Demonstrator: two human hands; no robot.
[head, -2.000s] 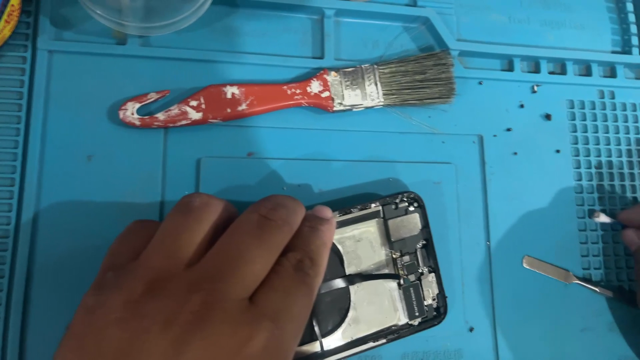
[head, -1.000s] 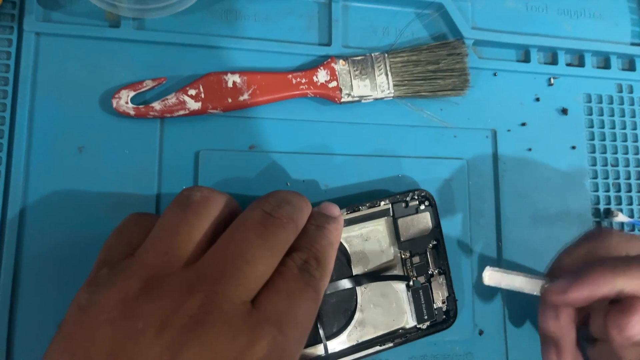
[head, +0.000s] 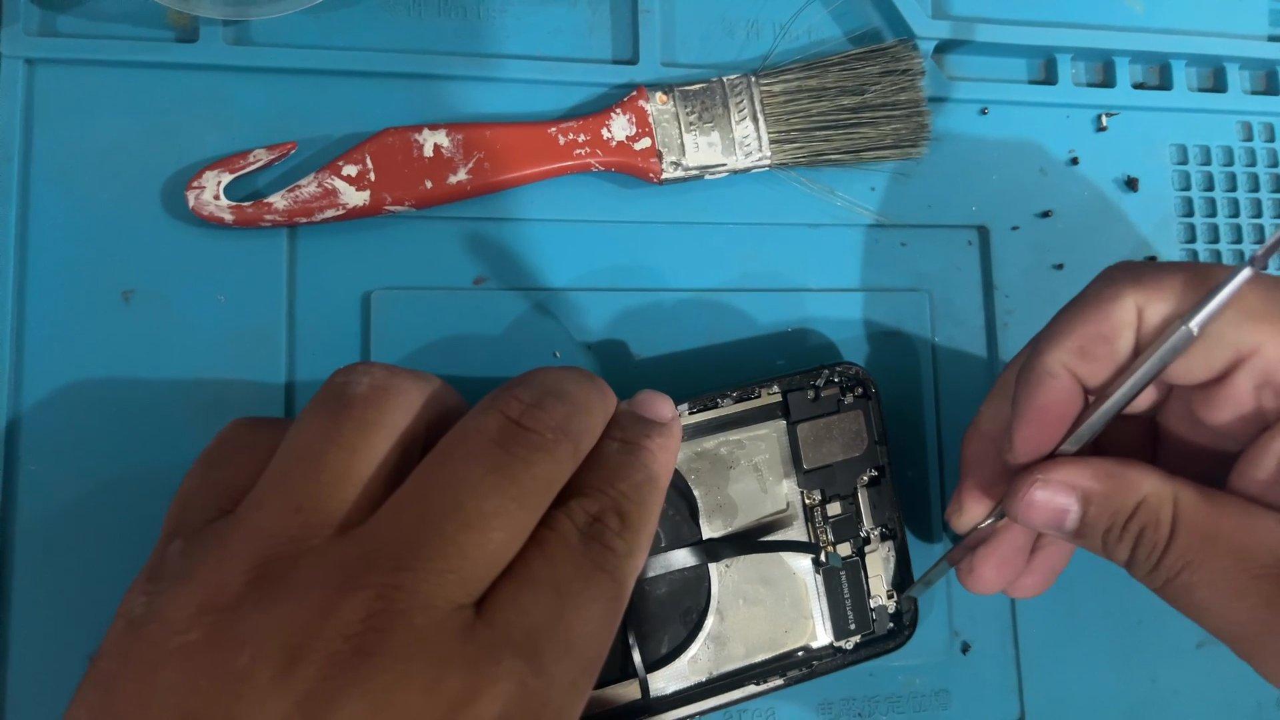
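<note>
An opened smartphone housing (head: pixel 755 480) lies tilted on a blue silicone repair mat, its inner parts showing, among them the Taptic Engine (head: pixel 848 600) and a dark flex cable. My left hand (head: pixel 400 530) lies over the phone's left part, fingertips at its upper edge, hiding much of it. Between thumb and fingers, my right hand (head: pixel 1120 450) holds a slim metal spudger (head: pixel 1130 395). Its flat tip meets the phone's rim near the lower right corner.
Above the phone lies a paint-spattered red brush (head: pixel 520 150) with grey bristles. Tiny screws and dark bits (head: pixel 1131 183) are scattered at the upper right, beside the mat's grid of small wells (head: pixel 1222 208). A clear round container (head: pixel 235 5) shows at the top left edge.
My right hand has come in from the right edge. A second ago it held a short white stick; now it holds the metal spudger against the phone's rim. My left hand stays on the phone.
</note>
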